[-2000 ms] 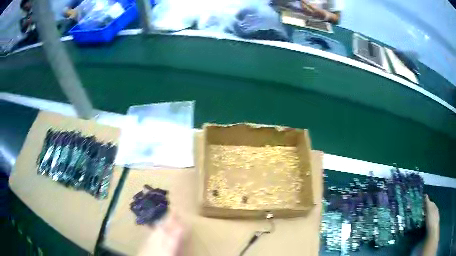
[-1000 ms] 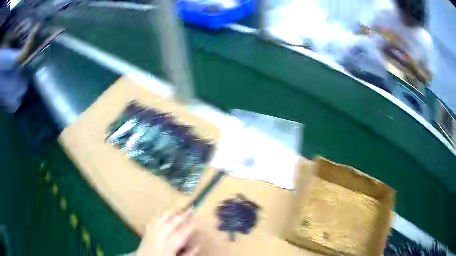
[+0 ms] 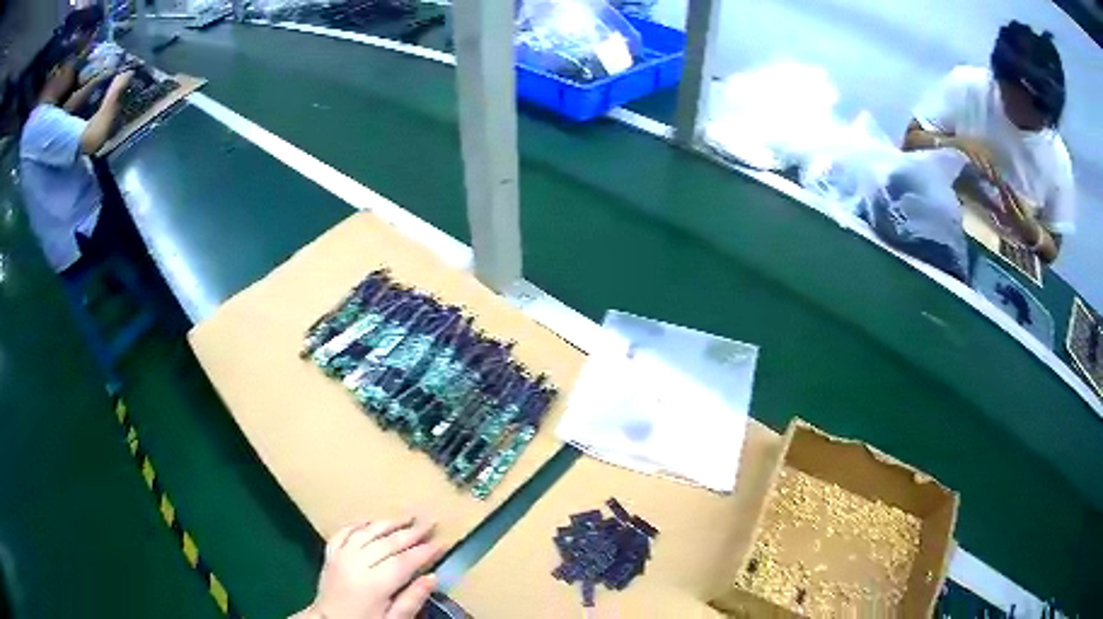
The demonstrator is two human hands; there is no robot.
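Note:
My left hand (image 3: 375, 574) lies palm down at the front edge of the left cardboard sheet (image 3: 278, 375), fingers a little apart, with nothing seen in it. Rows of green-black circuit boards (image 3: 429, 381) lie beyond my fingers on that sheet. A small pile of flat black pieces (image 3: 602, 550) lies to the right on a second cardboard sheet (image 3: 514, 568). A dark curved item, unclear, shows by my thumb at the bottom edge. My right hand is out of the picture.
A translucent bag (image 3: 663, 399) lies between the boards and an open brown box (image 3: 937, 532) of small gold parts. A grey post (image 3: 486, 157) stands behind the left sheet. One person sits across the line, another at far left. A blue tray (image 3: 593, 91) stands opposite.
The view has turned left. My left hand has moved from beside the black pile to the left sheet's front edge. My right hand, at the right-hand boards earlier, has left the picture.

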